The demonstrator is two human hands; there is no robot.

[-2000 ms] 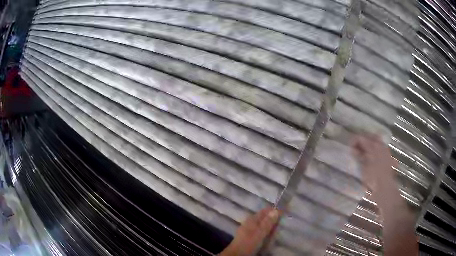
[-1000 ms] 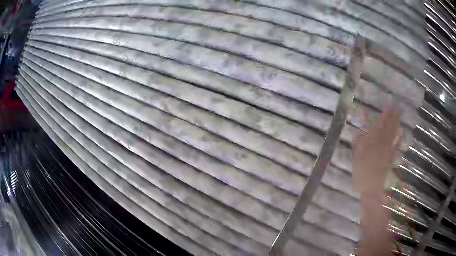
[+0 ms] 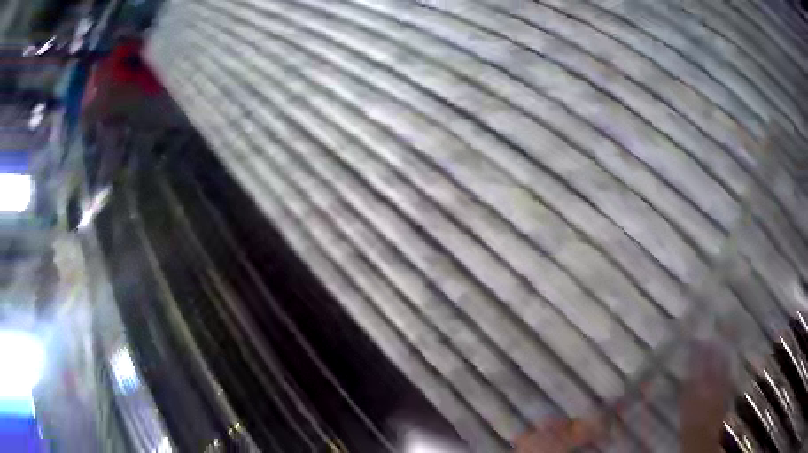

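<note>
The pale grey pleated curtain fabric (image 3: 496, 195) fills most of the view, its long parallel pleats running from upper left to lower right. A narrow flat metal bar (image 3: 691, 314) crosses the pleats near the right side, blurred. My left hand (image 3: 563, 435) is at the bottom edge by the bar's lower end, partly cut off. My right hand (image 3: 709, 363) is at the lower right on or over the fabric beside the bar, blurred. What either hand's fingers hold cannot be made out.
Dark ribs of the metal table (image 3: 204, 283) run along the left of the fabric. Shiny bare ribs (image 3: 769, 398) show at the lower right. A red object (image 3: 128, 72) is at the upper left. Bright blue-white lights glare at the left edge.
The view has swung left, so fabric and bar appear further right. My left hand, out of view one second ago, shows again. My right hand appears lower, near the bar.
</note>
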